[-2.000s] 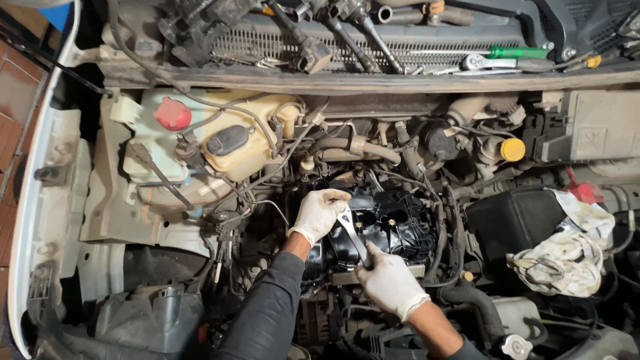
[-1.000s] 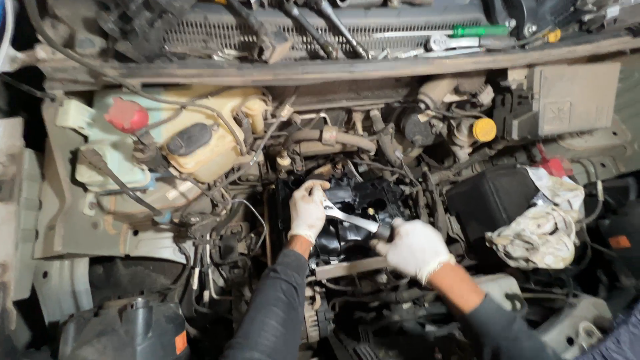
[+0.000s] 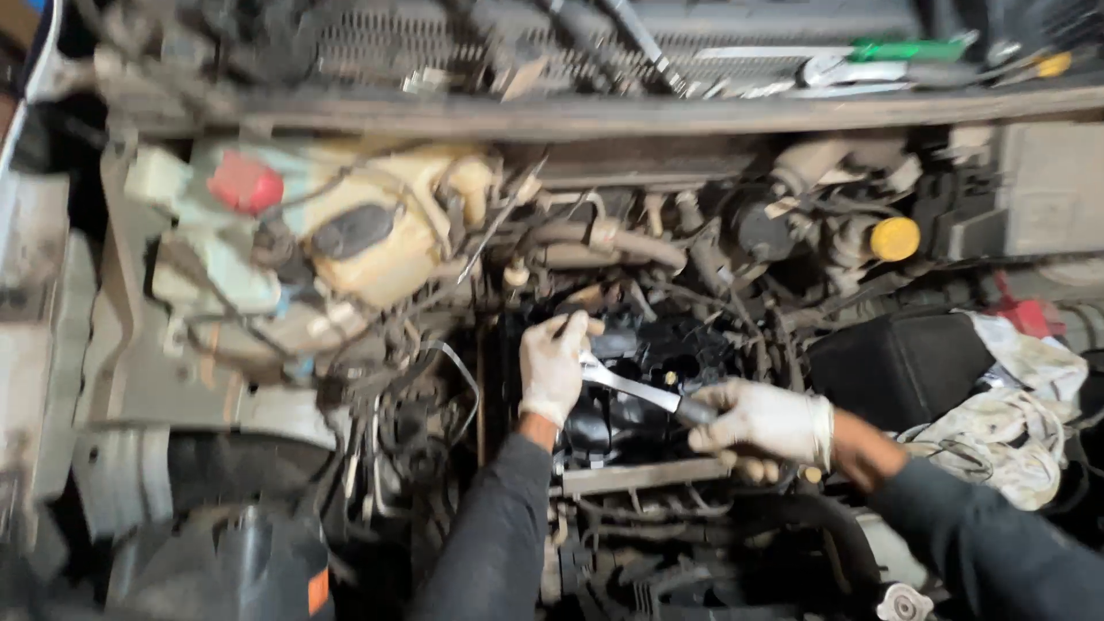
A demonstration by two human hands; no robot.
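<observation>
In a white glove, my left hand grips the head end of a ratchet wrench over the left part of the black plastic engine cover. The wrench's shiny metal shank slopes down to the right across the cover. My right hand, also in a white glove, is closed around its dark handle, at the cover's right front edge. The wrench's head is mostly hidden by my left fingers, so what it sits on cannot be seen.
A yellowish fluid reservoir with a red cap is at the left. A yellow cap shows behind and to the right. White rags lie beside a black box. A green-handled screwdriver and other tools lie on the cowl.
The wrench has swung: its handle end, with my right hand on it, has moved to the right and away from me. My left hand has stayed at the wrench's head.
</observation>
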